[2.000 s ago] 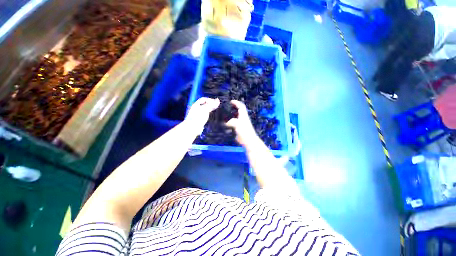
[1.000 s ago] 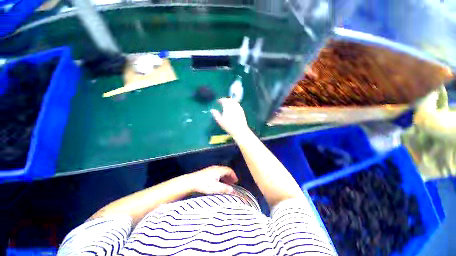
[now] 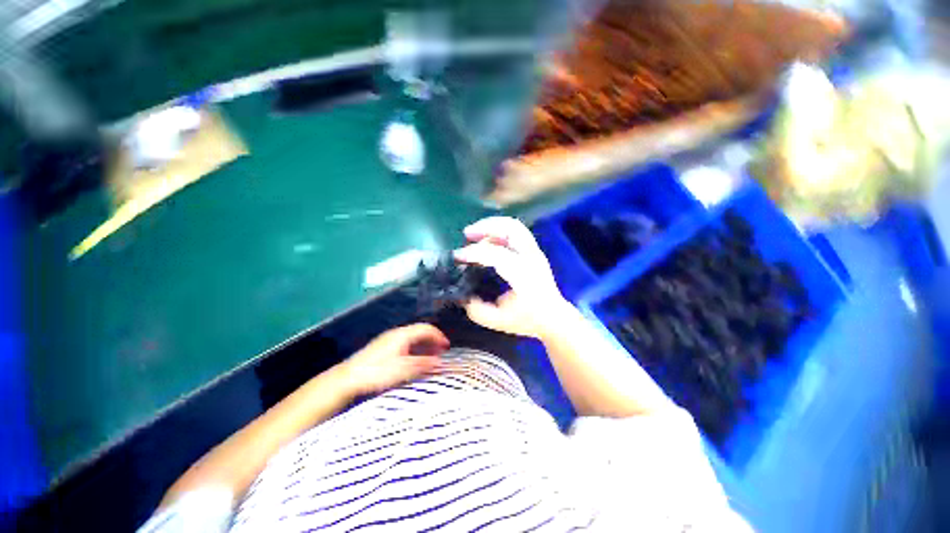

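Note:
A black spiky piece (image 3: 443, 285) is held in my right hand (image 3: 513, 279), near the bench's front edge. The fingers curve around its right side and its points stick out to the left. My left hand (image 3: 401, 352) is close to my body, below and left of the piece, with its fingers curled; whether it holds anything does not show. The white glue bottle (image 3: 402, 147) lies on the green bench (image 3: 240, 239), up and left of my right hand.
An open carton of orange-brown pieces (image 3: 625, 146) is at the upper right. A blue crate of black pieces (image 3: 823, 273) is at the right, with another blue crate (image 3: 667, 187) beside it. A cardboard pad (image 3: 214, 156) with a white wad (image 3: 163, 133) and a dark phone (image 3: 325, 91) are at the rear.
The view has swung from the crate to the bench, then partly back right. The black piece has left the bench and is now in my right hand, nearer my body. My left hand stays by my body.

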